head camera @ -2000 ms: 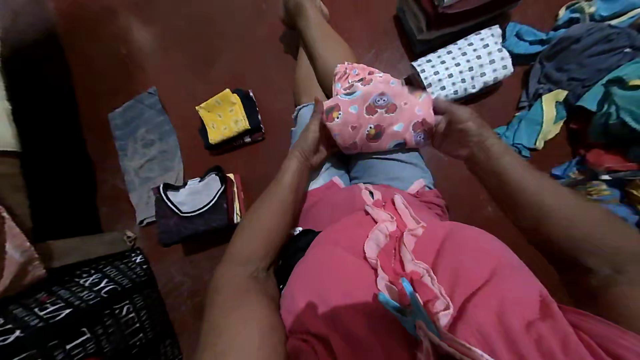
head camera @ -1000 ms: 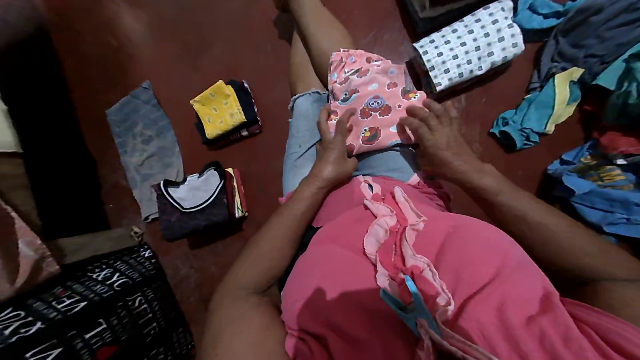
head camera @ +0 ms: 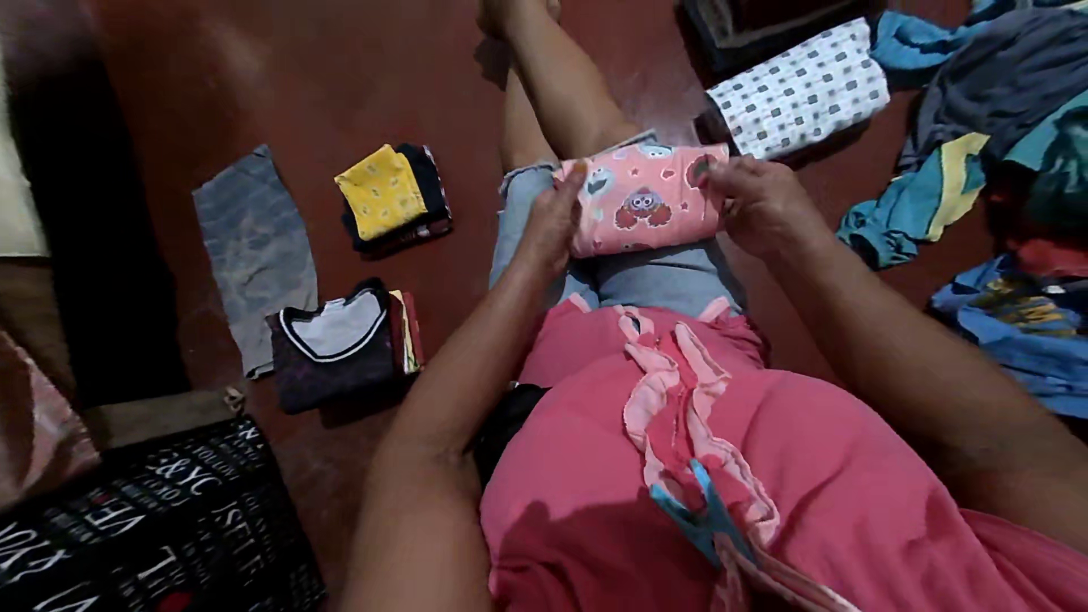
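Observation:
A pink printed garment, folded into a compact rectangle, is stretched between my two hands over my lap. My left hand grips its left edge, the thumb on top. At its right edge, my right hand pinches the cloth between thumb and fingers. Beneath it are my light blue denim shorts. To the left on the floor are a small folded stack topped by a yellow cloth and another topped by a dark shirt with a white-trimmed neckline.
A grey-blue cloth lies flat at the left. A black fabric item with white lettering fills the lower left corner. At the upper right is a folded white patterned cloth, beside loose heaped clothes on the red floor.
The pink garment, spread taller on my lap one second ago, is now folded lower and wider. My hands have moved from its lower part to its two side edges.

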